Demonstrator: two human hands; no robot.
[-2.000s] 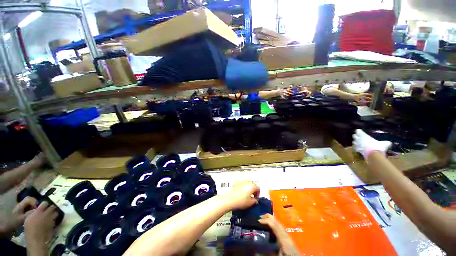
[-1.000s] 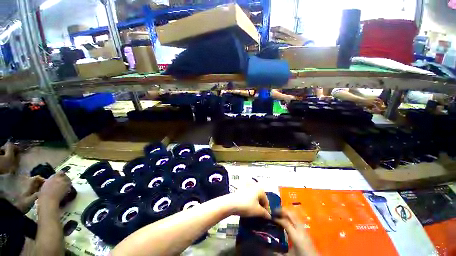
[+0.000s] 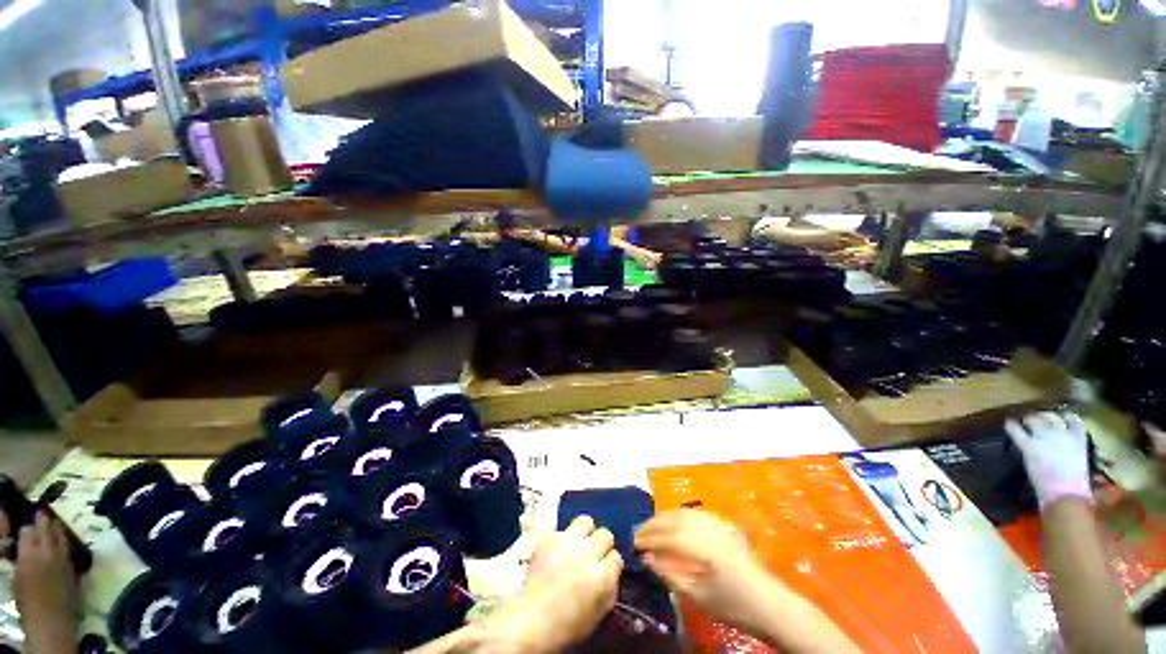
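A black unit with thin red wires lies low in front of me, largely covered by my hands. A flat dark navy cover piece extends from its far side over the pale sheet. My left hand is at the left, its curled fingers on the near edge of the cover piece. My right hand is at the right, fingertips bent together close to that edge; its grip is unclear. Black cylindrical units with pale end rings stand clustered at left, beside my left forearm.
An orange printed carton sheet lies right of my hands. Cardboard trays with black units stand behind. A neighbour's white-gloved hand is at right, another person's hand at left. A wooden-edged shelf crosses above.
My hands have moved back from the cover piece's far part towards its near edge, so more of it shows. The camera view has shifted. The neighbour's gloved hand is back in view at right.
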